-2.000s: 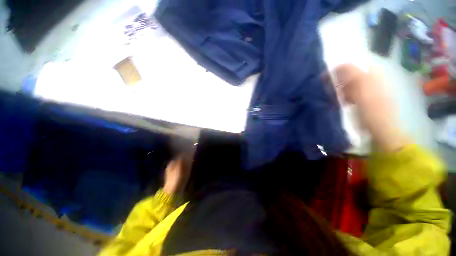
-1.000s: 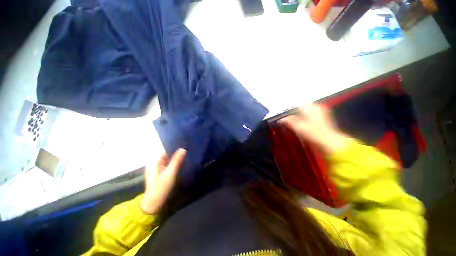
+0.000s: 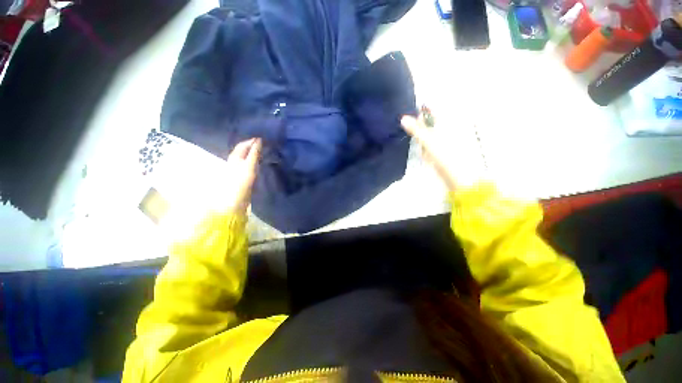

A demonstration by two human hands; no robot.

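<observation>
A navy garment (image 3: 299,135) lies bunched on the white table, its lower edge near the table's front edge. A folded band with small pale marks shows near its middle. My left hand (image 3: 243,168) is at the garment's left side, fingertips pinching the cloth. My right hand (image 3: 437,149) is at the right side, one fingertip at the garment's edge. A small dark, shiny thing (image 3: 427,116) shows by its fingers, possibly snips; its grip is unclear.
Dark buttons (image 3: 155,149) and a tan card (image 3: 154,204) lie left. A black garment pile (image 3: 56,97) is far left. A phone (image 3: 470,24), green box (image 3: 527,26) and black bottle (image 3: 628,71) stand right. A red crate (image 3: 636,314) is below right.
The garment is now bunched farther up on the table, no longer hanging over the edge. Both hands have moved forward to its two sides; the right hand has come away from the red crate.
</observation>
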